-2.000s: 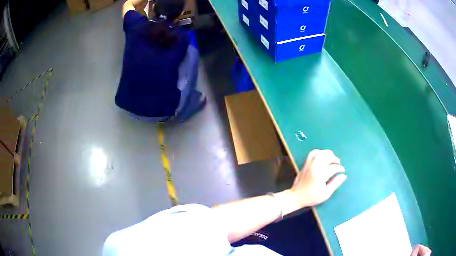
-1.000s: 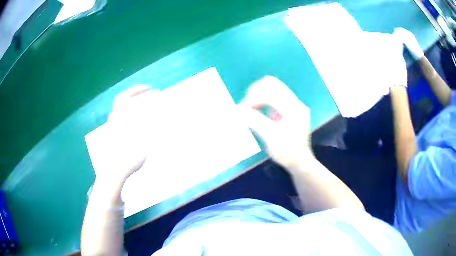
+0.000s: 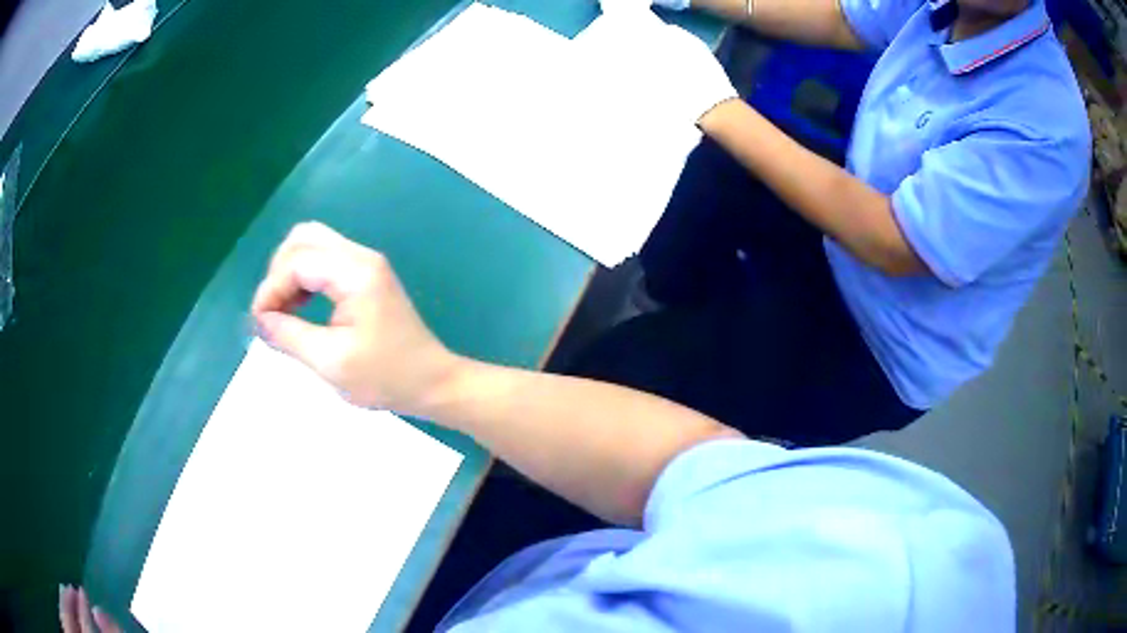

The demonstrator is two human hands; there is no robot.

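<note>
A white paper sheet [image 3: 297, 495] lies on the green bench in front of me. My right hand [image 3: 340, 315] is above its far edge, thumb and index fingertip pinched together in a ring. Whether a tiny seal sticker is between them cannot be told. My left hand [image 3: 84, 612] is cut off by the bottom left edge; only some fingertips show beside the sheet's near left corner. What it holds, if anything, is hidden.
A loose white sheet stack [image 3: 519, 136] lies further along the green bench [image 3: 433, 235]. A neighbour in a light blue shirt [image 3: 976, 186] has white-gloved hands at it. A crumpled white item [image 3: 114, 31] is at the upper left. A dark blue object [image 3: 1112, 488] stands at the right edge.
The view has swung right, from the blue box stack to the neighbour. My right hand is now pinched over the sheet's far edge. My left hand has gone mostly out of view.
</note>
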